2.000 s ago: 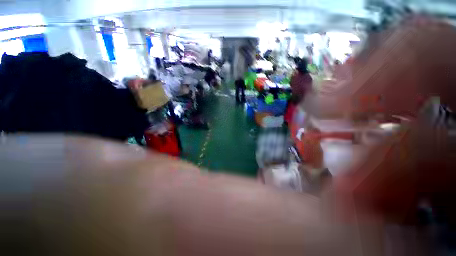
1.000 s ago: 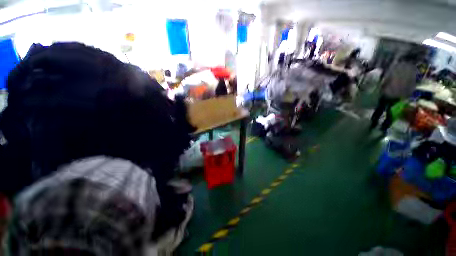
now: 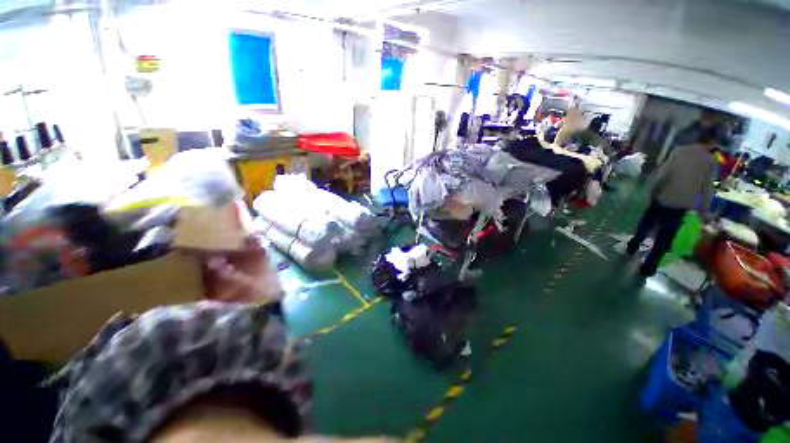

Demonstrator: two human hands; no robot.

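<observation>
Neither of my hands can be made out. A grey and black patterned cloth [image 3: 195,350] is very close to the camera at the bottom left, with a skin-coloured patch below it; whether it is a sleeve or headwear, and whose, I cannot tell. Behind it is a brown cardboard box [image 3: 95,303] with a blurred heap of pale and dark cloth [image 3: 173,195] above it. A blurred pinkish shape [image 3: 242,277] is at the box's right end; I cannot tell whether it is a hand.
White rolls [image 3: 303,216] lie on the green floor. A black bag [image 3: 433,311] lies beside yellow-black lines. Grey cloth is heaped on a table [image 3: 481,177] mid-room. A person [image 3: 680,195] stands in the aisle. A blue basket [image 3: 684,372] and an orange basket [image 3: 745,272] are at right.
The view has turned, bringing the white rolls and cardboard box into sight. The large dark shape at left has mostly left the picture. The patterned cloth now looks larger and clearer.
</observation>
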